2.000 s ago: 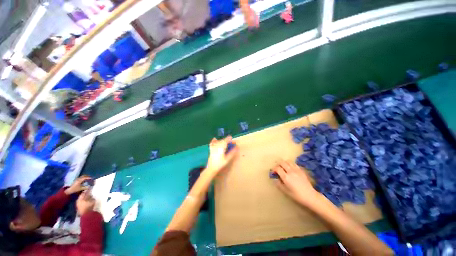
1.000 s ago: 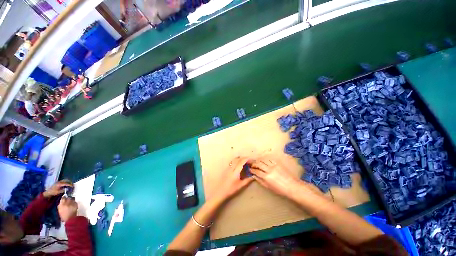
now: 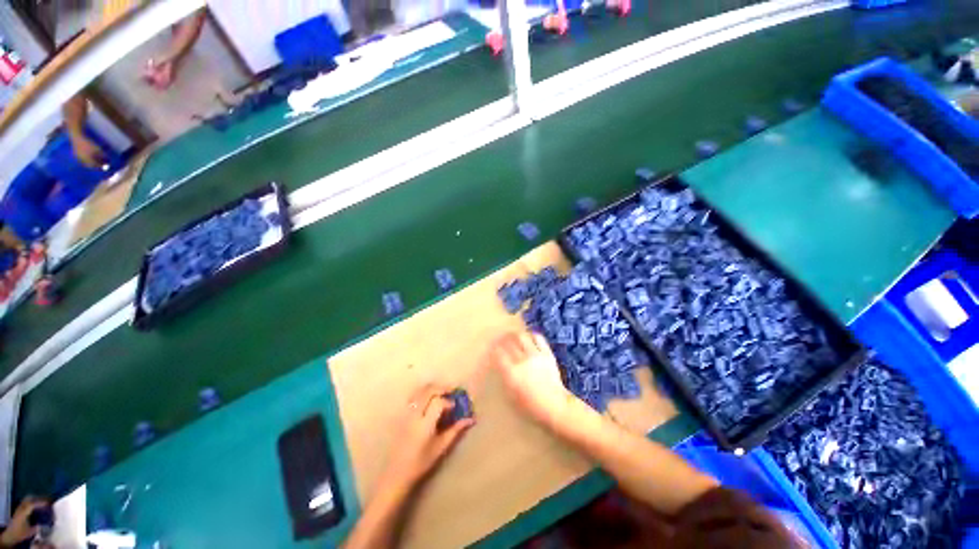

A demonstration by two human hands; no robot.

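Note:
My left hand [image 3: 432, 431] is over the cardboard work mat [image 3: 397, 370] and holds a small dark blue plastic part [image 3: 459, 404] between thumb and fingers. My right hand [image 3: 528, 370] is at the left edge of the loose pile of parts [image 3: 585, 327], palm down; its fingertips are blurred and I cannot tell if they hold a part. A black parts tray [image 3: 719, 311] full of parts stands right of the pile.
Single parts lie spaced along the green conveyor belt [image 3: 354, 257]. A second black tray [image 3: 209, 257] sits across the belt. A black phone [image 3: 309, 477] lies left of the cardboard. Blue bins [image 3: 907, 129] stand at right. Part of a person's hand [image 3: 27, 520] shows at lower left.
My hands have moved apart; the left keeps a part and the right has moved to the pile. The view has turned right, so everything sits farther left and more blue bins show.

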